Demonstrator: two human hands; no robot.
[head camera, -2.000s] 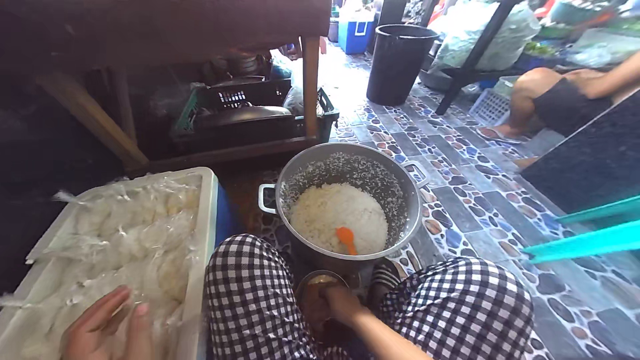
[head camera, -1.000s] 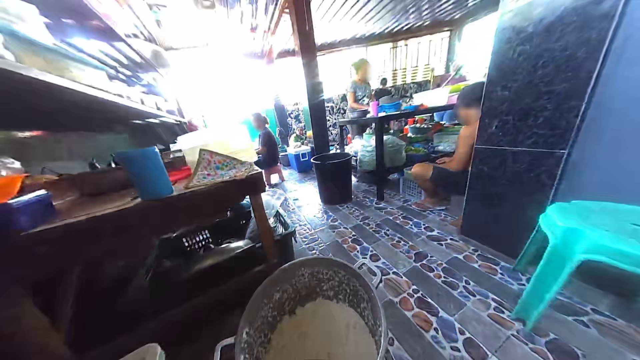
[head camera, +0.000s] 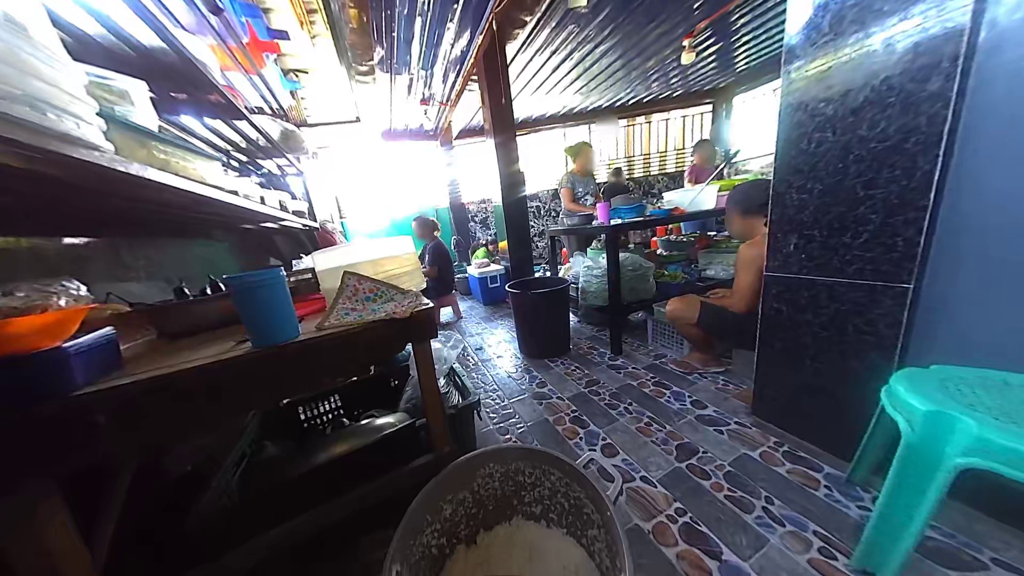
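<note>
Neither my left hand nor my right hand shows in the head view now. At the bottom middle stands a large metal pot (head camera: 424, 502) with a side handle, cut off by the lower edge. White cooked rice (head camera: 522, 550) lies in it, and grains cling to its inner wall. The orange spoon and the box of plastic bags are out of sight.
A wooden table (head camera: 352, 340) at left bears a blue plastic container (head camera: 264, 306) and an orange bowl (head camera: 42, 328). Beneath it is a black crate (head camera: 464, 408). Ahead stand a black bin (head camera: 540, 318) and several people; at right, a tiled pillar (head camera: 848, 240) and a green plastic stool (head camera: 952, 432).
The view has tilted up strongly from the pot to the room. Both hands, seen two seconds ago over the bagged goods and at a small bowl, have left the view.
</note>
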